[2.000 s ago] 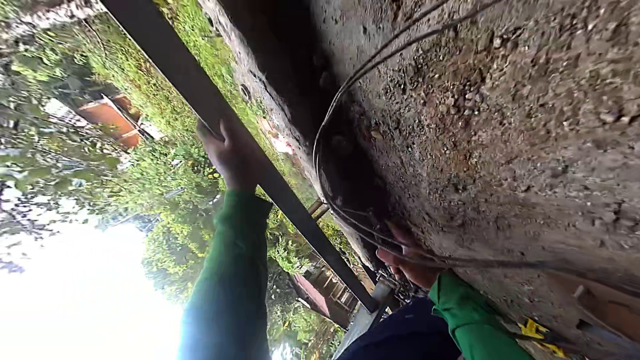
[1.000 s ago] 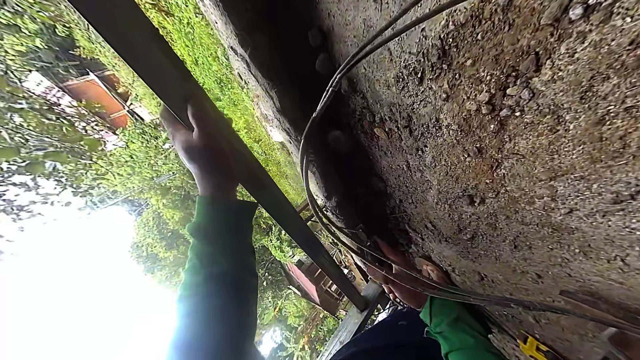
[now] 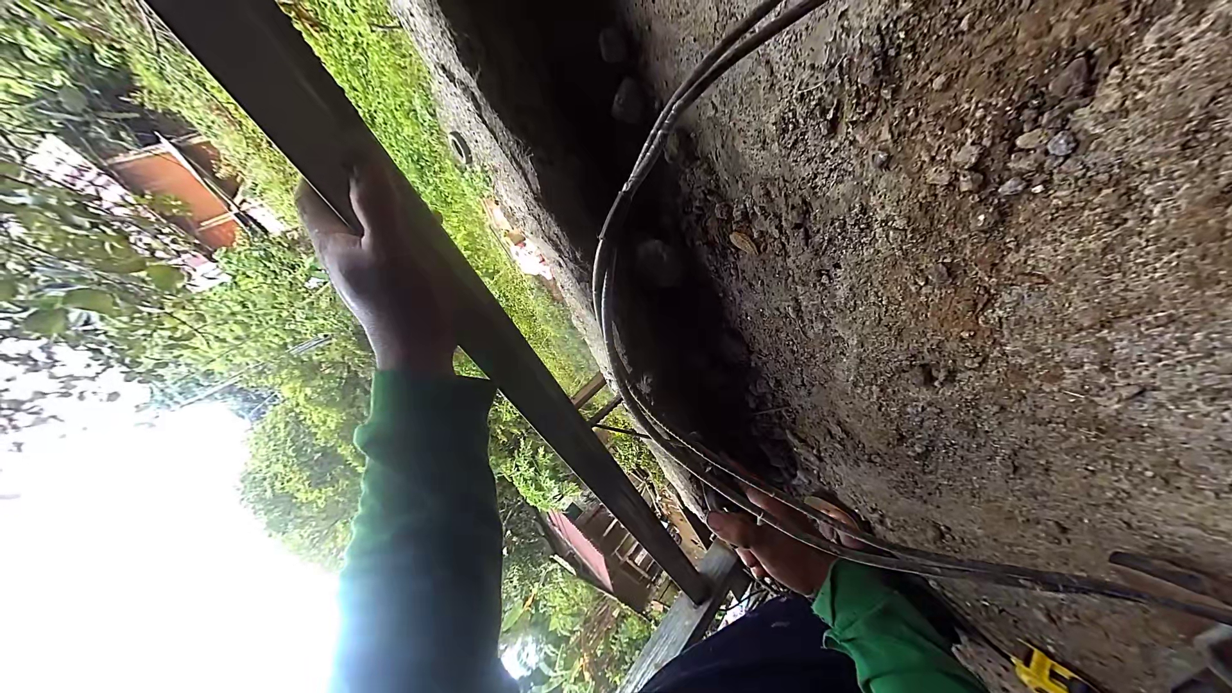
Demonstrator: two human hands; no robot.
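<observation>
A long dark beam (image 3: 539, 395) crosses the left half of the view at a slant; its lower end meets a grey wooden plank (image 3: 683, 626). My left hand (image 3: 385, 260), in a green sleeve, is closed around the beam's upper part, with some fingers hidden behind it. At lower centre my right hand (image 3: 784, 549) is low beside the earth, with its fingers bent. Thin dark cables (image 3: 616, 231) curve down from the top and pass across this hand. Shadow and the cables hide what its fingertips touch, so I cannot tell whether it holds anything.
Rough earth with small stones (image 3: 962, 289) fills the right side, beside a deeply shadowed hollow (image 3: 674, 318). A yellow object (image 3: 1049, 669) lies at the lower right edge. Green plants, an orange structure (image 3: 183, 188) and a red-roofed hut (image 3: 597, 558) stand beyond the beam.
</observation>
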